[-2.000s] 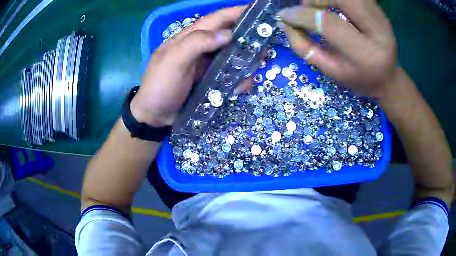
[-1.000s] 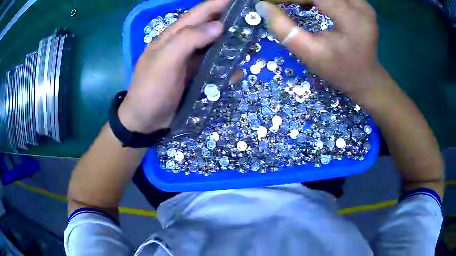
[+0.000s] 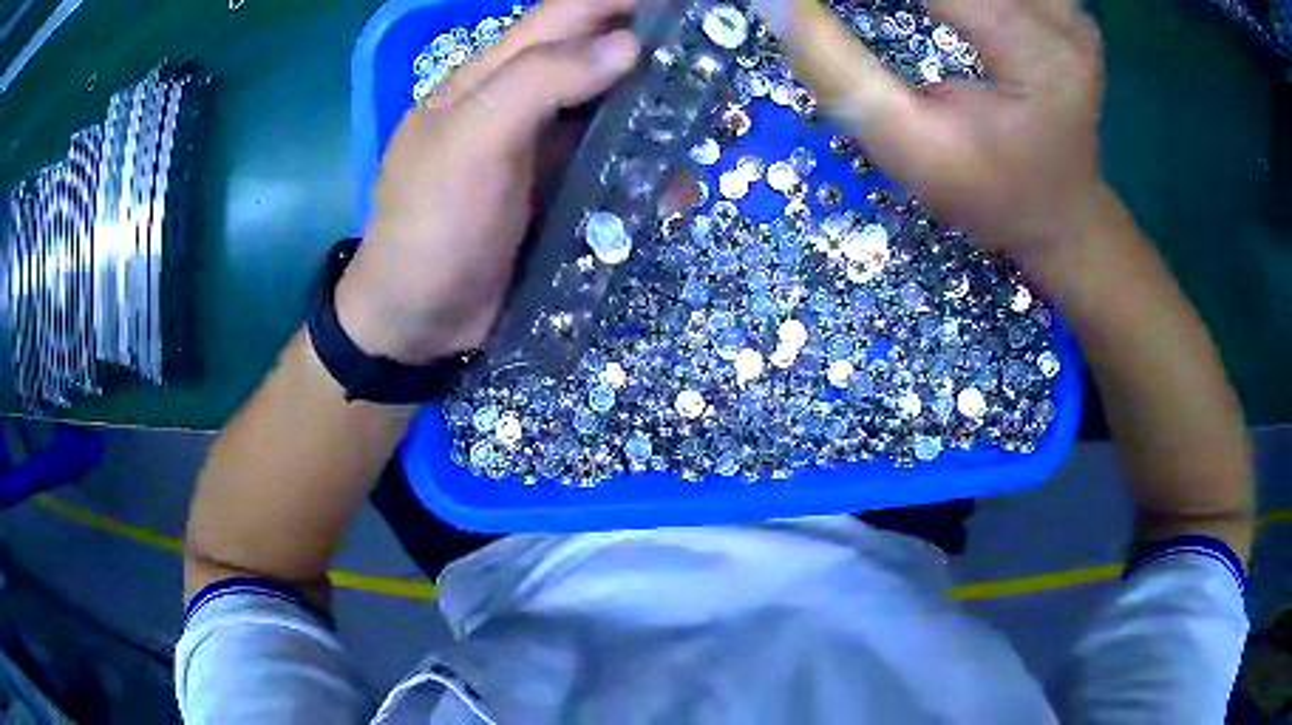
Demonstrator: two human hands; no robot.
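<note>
My left hand (image 3: 461, 198) grips a long dark slotted rail (image 3: 567, 262), which slants from lower left up past the top edge of the picture. Two round silver fittings show on the rail, one near its middle (image 3: 608, 237) and one near the top (image 3: 724, 26). My right hand (image 3: 964, 121) is at the rail's upper end, blurred; its fingertips are near the top edge, and whether they hold a fitting cannot be seen. Below the rail, a blue tray (image 3: 737, 506) holds hundreds of loose silver fittings (image 3: 765, 326).
Several bright curved rails (image 3: 106, 248) lie side by side on the green bench (image 3: 276, 213) at left. Thin pale curved strips show at the top left. A blue object (image 3: 54, 465) is below the bench edge. The tray's front rim is close to my body.
The view has shifted, so tray and stacked rails sit further left than two seconds ago. My left hand still holds the rail. My right hand has moved slightly along the rail's upper end.
</note>
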